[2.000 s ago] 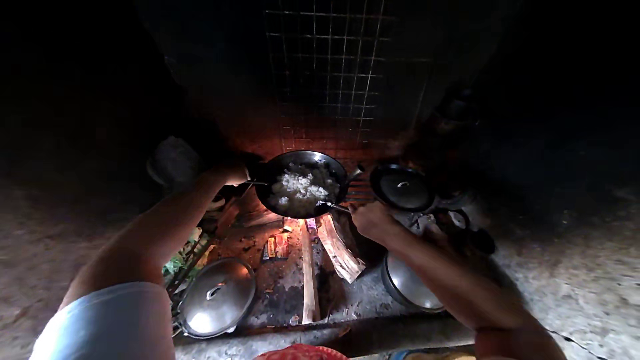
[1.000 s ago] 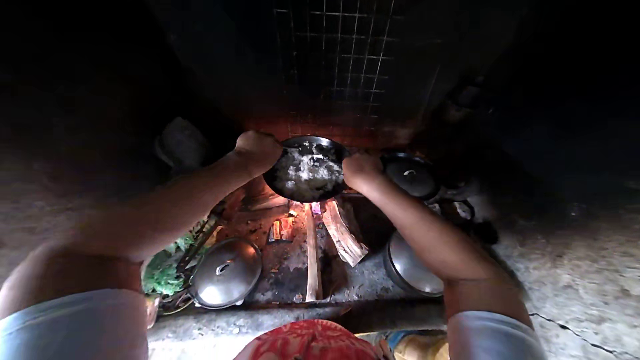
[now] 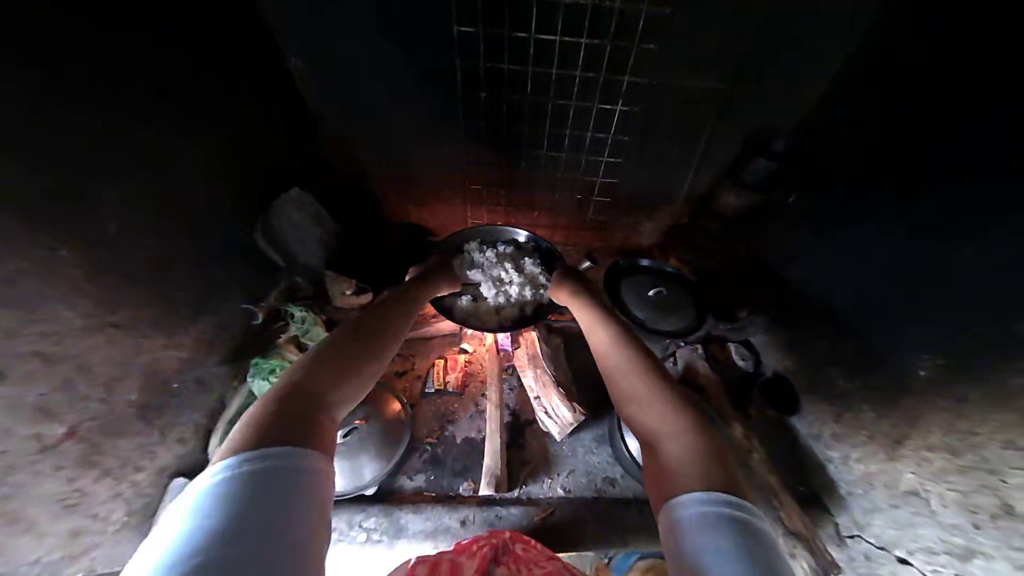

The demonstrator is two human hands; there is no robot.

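A dark round pan with white, clumpy food in it is over the wood fire. My left hand grips the pan at its left side, and my right hand is closed at its right edge. Whether the right fingers also hold a utensil is hidden. Below the pan, a thin stick of firewood and a thicker split log point into the glowing fire.
Lidded metal pots stand at the lower left and, partly behind my right arm, at the lower right. A black lidded pan is right of the fire. Green leaves lie at left; a wire grid is on the back wall.
Two seconds ago my right hand held a utensil in the food; now it is at the pan's right edge. The white food has shifted within the pan.
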